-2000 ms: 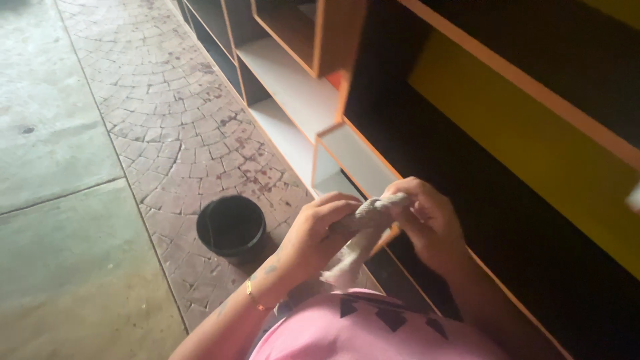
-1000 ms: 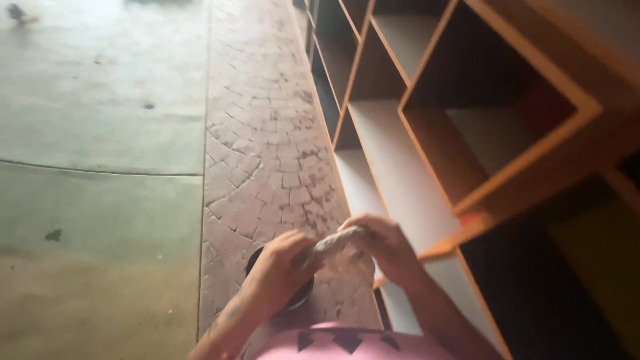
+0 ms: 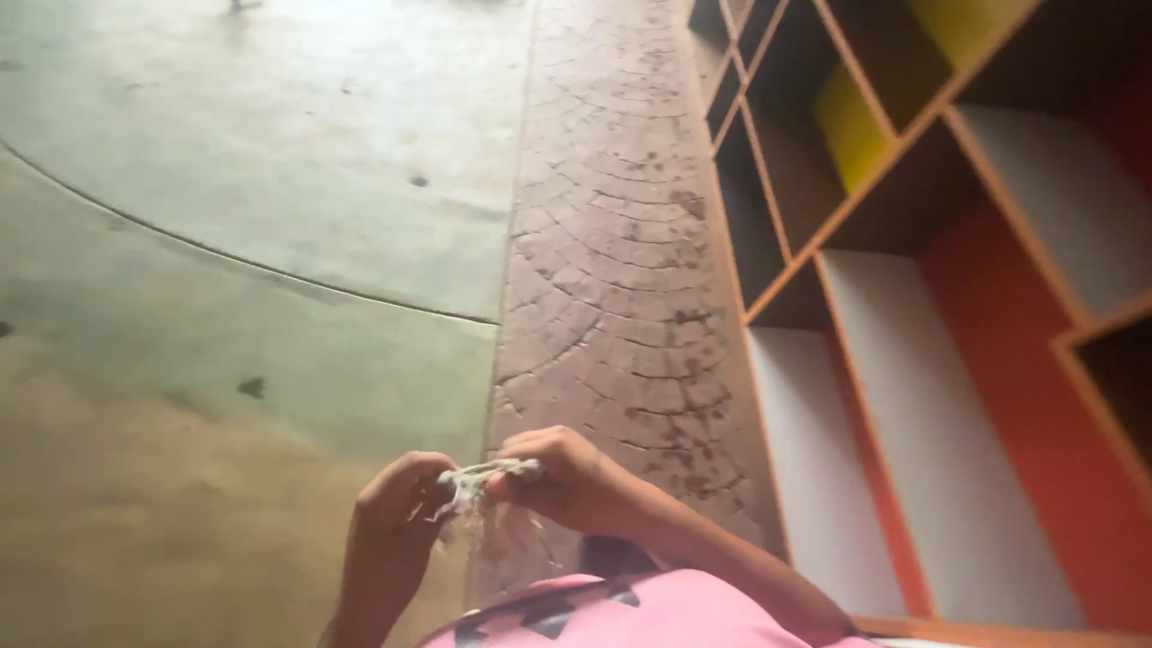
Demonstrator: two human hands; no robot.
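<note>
Between my two hands a damp-looking, whitish cloth is stretched in front of my pink shirt. My left hand grips its left end, fingers curled in. The other end is pinched in my right hand, between thumb and fingers. Loose, thin parts of the cloth hang down between the hands. Part of a dark bucket shows below my right forearm, mostly hidden by the arm and the shirt.
A shelving unit with orange edges and white, red and yellow panels runs along the right. Beside it lies a strip of patterned paving with dark wet spots. Smooth concrete floor spreads to the left.
The view has swung strongly. The cloth was bunched and twisted between my hands before; now it is spread thinner, with its ends held apart.
</note>
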